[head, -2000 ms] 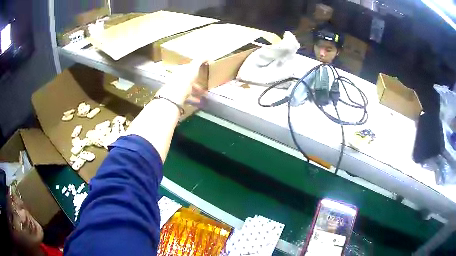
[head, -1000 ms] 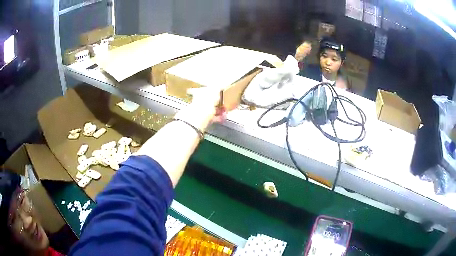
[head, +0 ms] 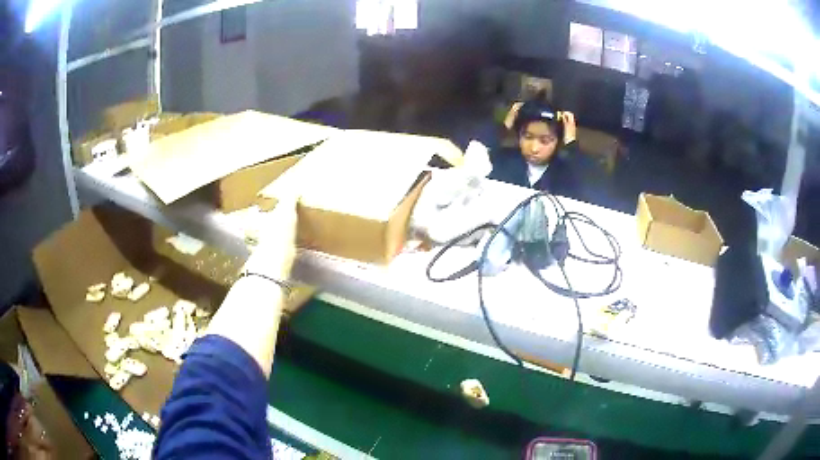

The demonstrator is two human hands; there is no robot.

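Observation:
My left hand [head: 277, 235], bare with a thin band at the wrist, reaches from the lower left to the raised white shelf. It is at the left front of a brown cardboard box [head: 346, 232] with its flap lying over the top. The fingers are overexposed and blend with the box, so I cannot tell whether they grip it. My right hand is not in view.
Flat cardboard [head: 225, 153], a white plastic bag [head: 450, 202], coiled black cable [head: 575, 287] and an open box [head: 681, 226] are on the shelf. Pale shells [head: 157, 331] lie lower left; one unit [head: 474, 392] lies on green belt. People sit opposite and lower left.
My left hand has moved from the box's right end to its left front. The view has tilted up. A unit now lies on the belt, absent two seconds ago. The person opposite has raised both hands.

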